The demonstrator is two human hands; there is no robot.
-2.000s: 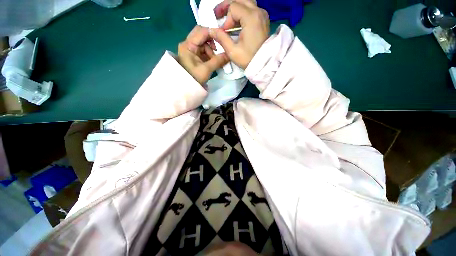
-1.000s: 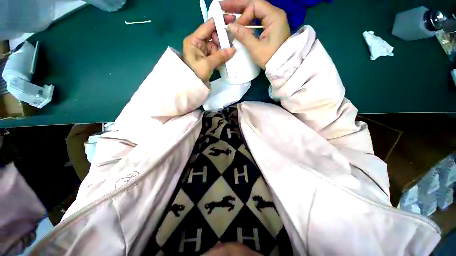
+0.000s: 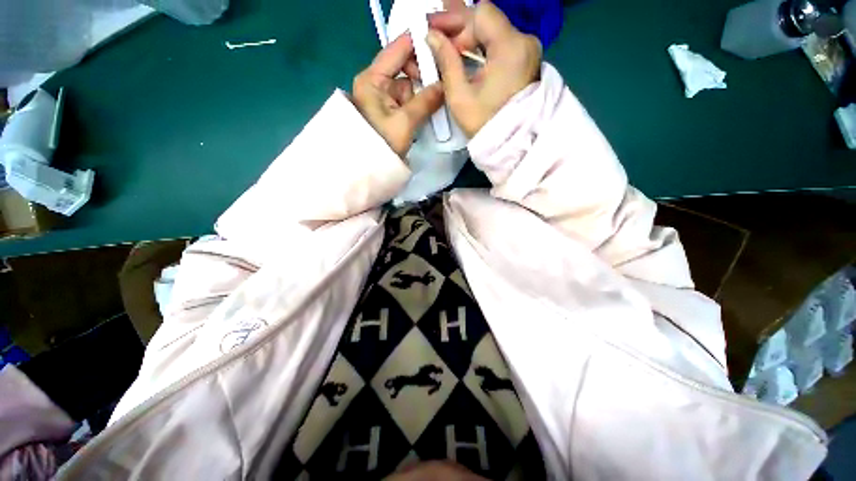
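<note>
A glossy white camera housing [image 3: 447, 137] with slim white arms lies at the bench's front edge, its far end near the top rim. My left hand [image 3: 393, 92] grips a slim white arm of it from the left. My right hand [image 3: 487, 68] pinches a thin cotton swab [image 3: 474, 56] against the housing from the right; the swab's tip is hidden by my fingers. A royal-blue cloth [image 3: 533, 14] lies behind my right hand.
A spare swab [image 3: 251, 43] and another white unit [image 3: 45, 160] are at left. A crumpled tissue [image 3: 696, 70], a translucent bottle [image 3: 754, 30] and a small bag [image 3: 830, 64] are at right. Cartons [image 3: 723, 254] stand below the bench edge. A person's sleeve [image 3: 30, 413] shows lower left.
The housing's slim arm and my hands have shifted slightly. The swab now points more steeply and shows less of its length. The sleeve at lower left appeared, then moved lower.
</note>
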